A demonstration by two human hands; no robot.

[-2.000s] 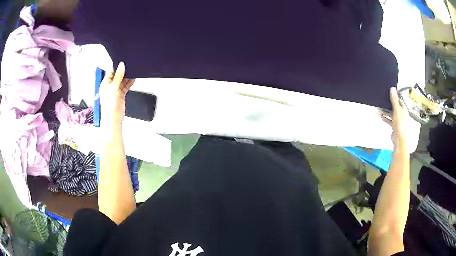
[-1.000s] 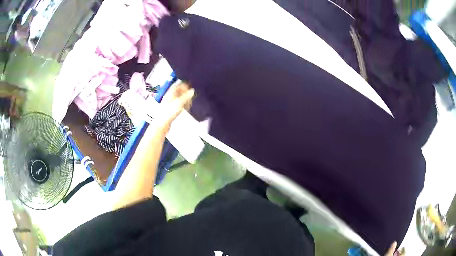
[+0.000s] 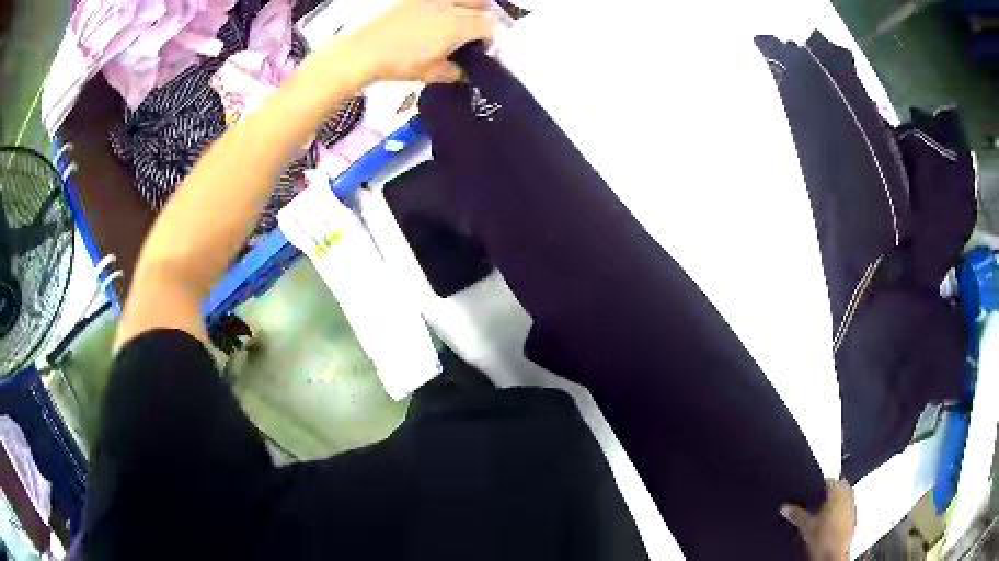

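A dark purple-black garment piece (image 3: 646, 296) lies as a long strip across the white padded board (image 3: 657, 121), from upper left to lower right. My left hand (image 3: 455, 38) holds its upper left end, the fingers closed on the cloth beside a small pale mark. My right hand (image 3: 827, 524) is at the lower right end, thumb and fingers on the cloth edge; part of the hand is hidden. A black smartphone (image 3: 438, 225) lies at the board's left edge, partly by the garment.
More dark garments with thin pale lines (image 3: 865, 219) lie on the board's far right side. A blue crate (image 3: 257, 268) with pink garments (image 3: 153, 38) and striped cloth (image 3: 170, 137) stands left. A white strip (image 3: 367, 301) hangs nearby. A fan (image 3: 27, 263) is far left.
The view has turned. The garment is now a narrower strip lying more steeply across the board. The smartphone shows again, and my left hand is further up with the garment's end.
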